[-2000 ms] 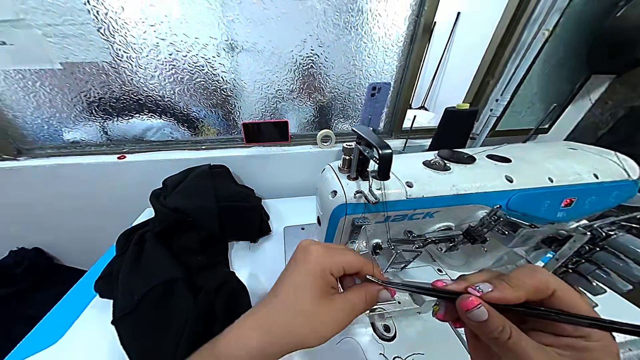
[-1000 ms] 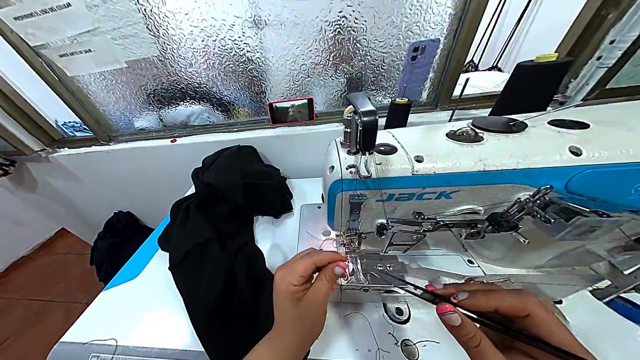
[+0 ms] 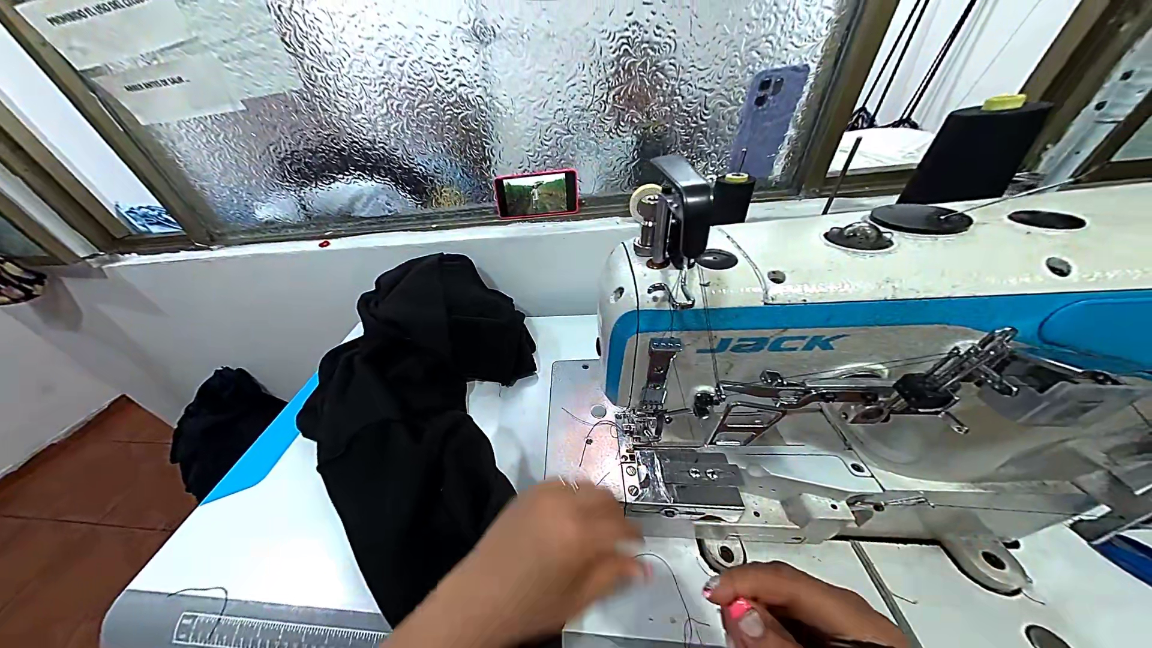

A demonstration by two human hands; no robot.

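A white and blue Jack sewing machine [image 3: 774,342] fills the right side. Just left of its needle area and low over the white table, my left hand [image 3: 567,549] is blurred, so what its fingers hold cannot be made out. Black fabric [image 3: 414,405] lies bunched on the table left of the machine, partly behind my left forearm. At the bottom edge, my right hand [image 3: 783,612] has its thumb and fingertip together; a dark piece shows under its fingers, mostly cut off by the frame. Loose dark threads [image 3: 670,567] lie between the hands.
A small pink-edged phone [image 3: 537,193] leans on the window ledge, and a purple phone [image 3: 769,117] stands against the glass. A black thread cone [image 3: 972,148] is behind the machine. More dark fabric [image 3: 225,423] hangs beyond the table's left edge. A printed ruler [image 3: 270,630] marks the front edge.
My left hand has drawn back from the needle area toward the front. My right hand has moved lower, and the dark slender tool it held is now almost out of view.
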